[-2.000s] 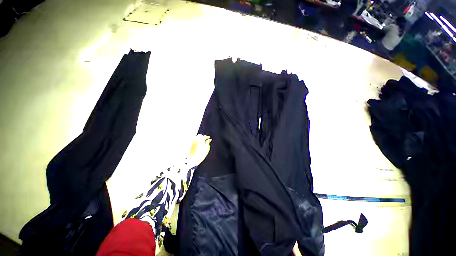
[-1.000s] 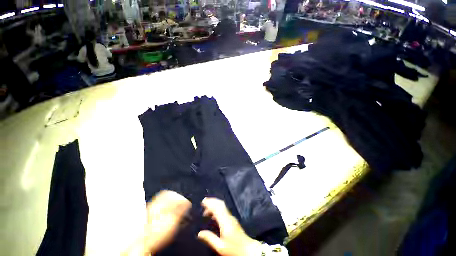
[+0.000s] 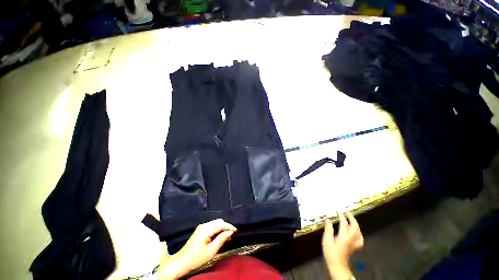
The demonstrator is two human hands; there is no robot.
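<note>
Black trousers [image 3: 196, 128] lie flat on a stack of dark layers, jagged leg ends pointing away from me. Two shiny pocket bags [image 3: 267, 174] face up, one each side of the centre seam. The waistband [image 3: 257, 214] runs straight across near the table's front edge. My left hand [image 3: 205, 243] is on the waistband, thumb and fingers close together; whether it pinches the cloth is unclear. My right hand [image 3: 342, 240] is right of the stack at the table edge, fingers apart and empty.
Another dark garment [image 3: 82, 180] lies at left. A black curled strip [image 3: 320, 164] and a blue measuring tape [image 3: 344, 138] lie right of the stack. A large black pile [image 3: 416, 87] covers the right side. A person's white top shows behind the table.
The upper trousers now lie flat with both pocket bags and the waistband showing. My hands have moved apart, the right one off the cloth to the right. The view has shifted.
</note>
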